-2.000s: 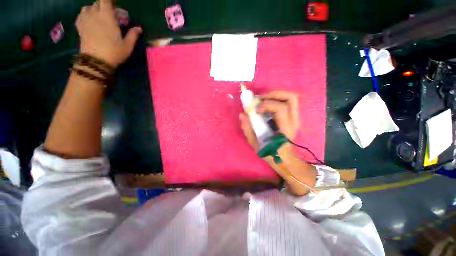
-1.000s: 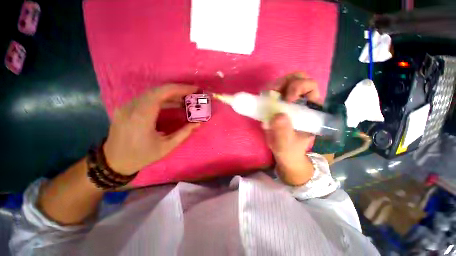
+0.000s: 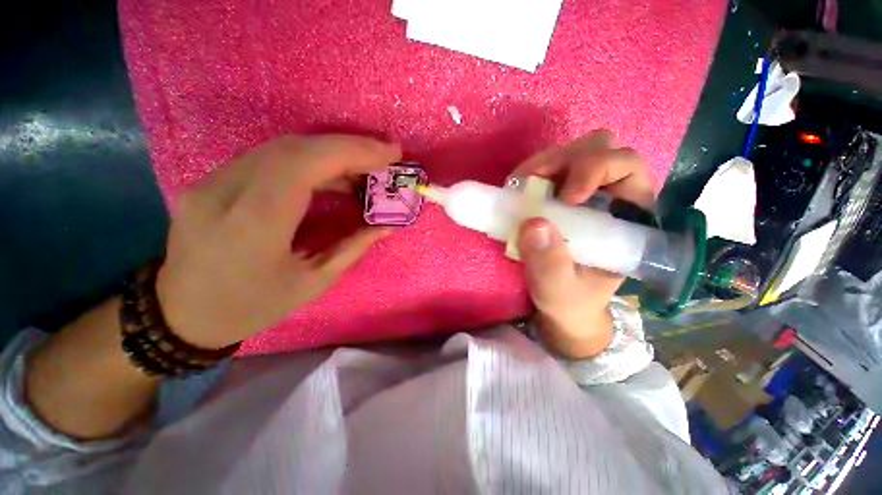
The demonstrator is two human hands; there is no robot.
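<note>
A pink housing (image 3: 392,200) with dark details and a small pale part sits over the pink-red mat (image 3: 280,87). My left hand (image 3: 261,227) holds it from the left, thumb and fingers at its near and far edges. My right hand (image 3: 575,242) holds the glue syringe (image 3: 590,232) round its cream band. The syringe lies nearly level, its yellowish tip (image 3: 426,192) at the housing's right edge. Whether the tip touches, and whether glue is coming out, I cannot tell. The dark green cap (image 3: 689,263) is at the barrel's rear.
White paper wipes (image 3: 488,27) lie at the mat's far edge. Crumpled wipes (image 3: 729,201) and a thin blue rod (image 3: 760,108) are at the right. The black dispenser box (image 3: 822,179) with a red light stands beyond them. A cardboard box (image 3: 720,382) is at the lower right.
My left hand came from the far left to the mat with a pink housing. The syringe turned from pointing away to pointing left, and its tip is now at the housing. The view has moved closer.
</note>
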